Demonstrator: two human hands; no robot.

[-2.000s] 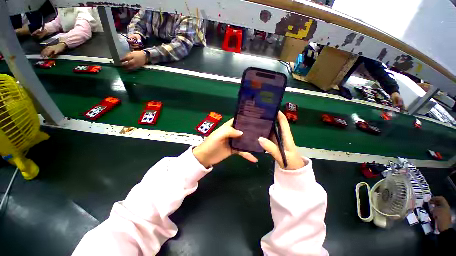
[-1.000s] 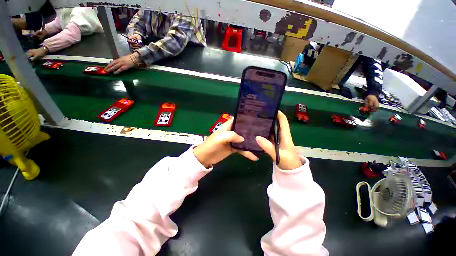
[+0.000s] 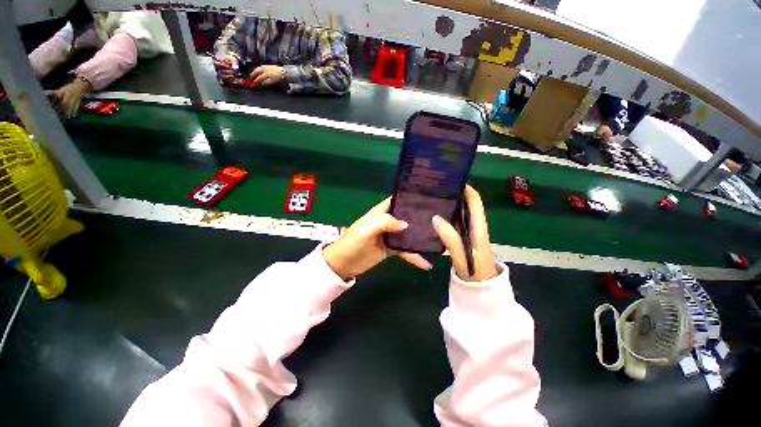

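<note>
A dark smartphone (image 3: 434, 183) with a lit screen is held upright above the near edge of the conveyor. My left hand (image 3: 365, 239) grips its lower left side, thumb at the screen's edge. My right hand (image 3: 469, 238) holds its lower right side, thumb over the lower screen. A thin dark stick (image 3: 468, 242) lies along my right hand and points down to the wrist. The text on the screen is too blurred to read.
Red units (image 3: 299, 193) lie spread on the green belt (image 3: 350, 158). A yellow fan (image 3: 29, 204) stands left. A white fan (image 3: 655, 327) stands right beside patterned small parts (image 3: 708, 367). People's hands (image 3: 267, 76) work across the belt under a metal upright (image 3: 185, 58).
The red units have moved right along the belt. The person in plaid has taken a red unit off the belt. The hand near the box has drawn back. My hands still hold the phone; my right thumb shifted slightly.
</note>
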